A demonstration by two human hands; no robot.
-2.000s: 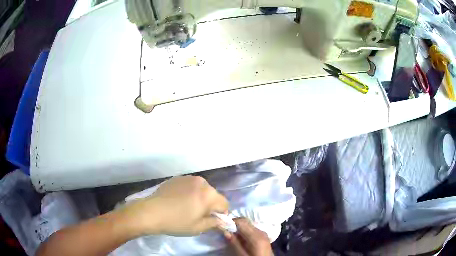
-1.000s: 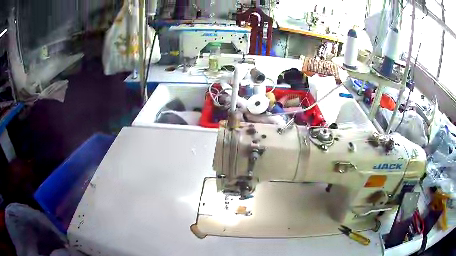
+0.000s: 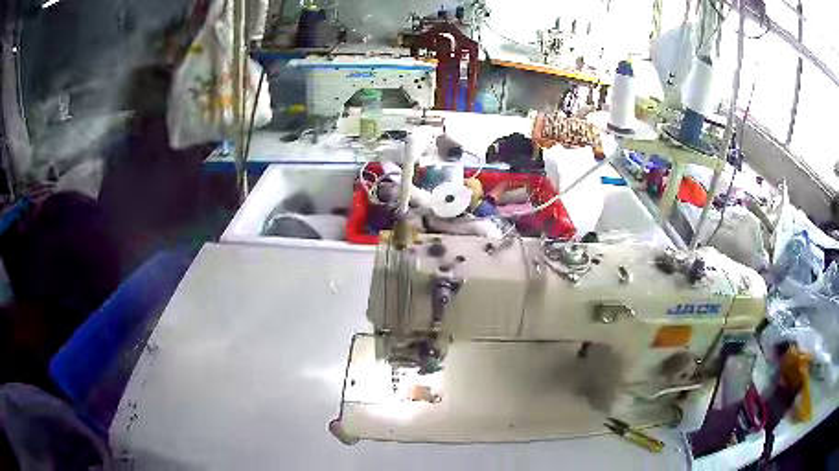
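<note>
Neither of my hands is in the picture, and no cloth in my lap shows. Nearest in front of me is the cream sewing machine (image 3: 497, 290) with a JACK label and an orange sticker. Its needle area is lit. The white table (image 3: 230, 368) runs under it and off the bottom edge. Yellow-handled thread snips (image 3: 635, 434) lie on the table below the right end of the machine.
A blue bin (image 3: 120, 322) stands left of the table. Behind the machine is a red basket (image 3: 552, 219) with spools. White thread cones (image 3: 623, 97) stand at the right. Red-handled scissors (image 3: 754, 407) and an orange-yellow thing (image 3: 797, 379) lie at the right end.
My view has tilted up from the lap to the machine and the workshop behind. Both hands and the white cloth they held have left the picture. Lately the view shifted slightly.
</note>
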